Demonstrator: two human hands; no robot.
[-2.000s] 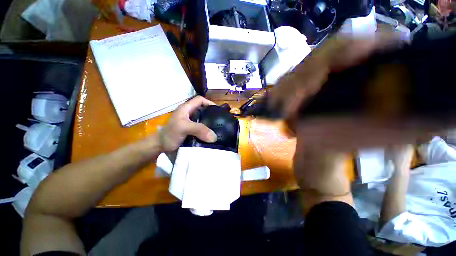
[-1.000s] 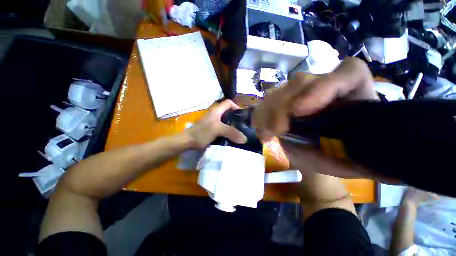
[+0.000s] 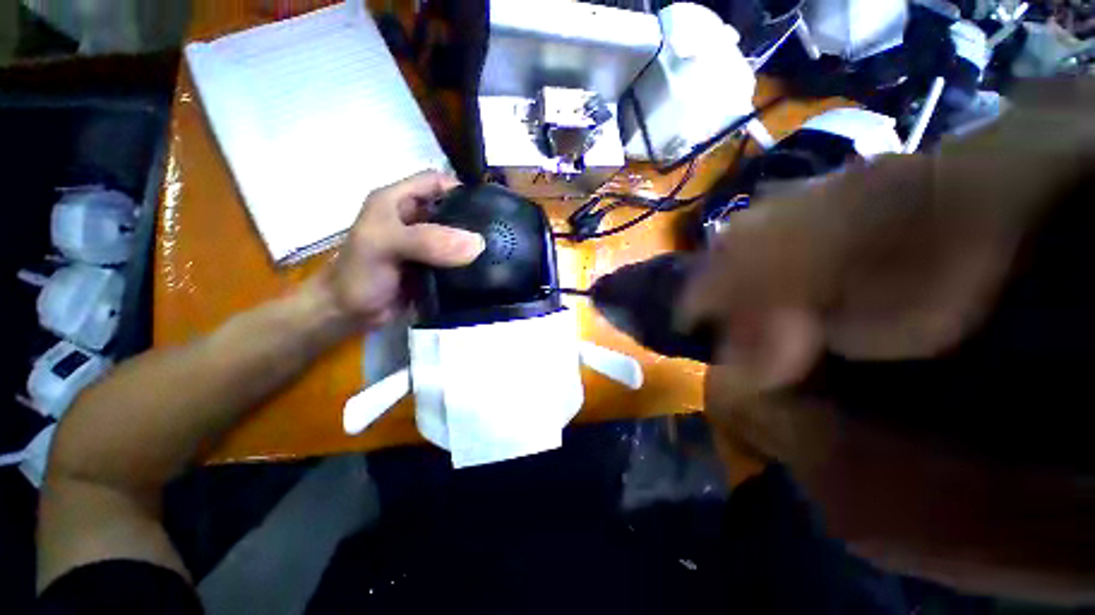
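The dome camera has a black ball housing (image 3: 510,246) with a patch of small holes, above a white body (image 3: 498,384). Flat white antennas stick out on both sides of the body. My left hand (image 3: 402,246) grips the ball from the left, thumb on its front. My right hand (image 3: 817,276), blurred and large at the right, holds a dark electric screwdriver (image 3: 654,306). Its thin bit points left and meets the right side of the ball near its lower edge. The screw at the tip is too small to tell.
A white stack of sheets (image 3: 318,126) lies left on the orange bench. A pale metal box with a small mechanism (image 3: 570,126) stands behind the camera. Black cables (image 3: 648,204) lie right of it. A black bin (image 3: 90,150) holds several white cameras. More camera parts are piled back right.
My right hand and screwdriver have moved back to the right, uncovering the ball and the bit at its side. The ball now shows its hole patch. The whole view has shifted.
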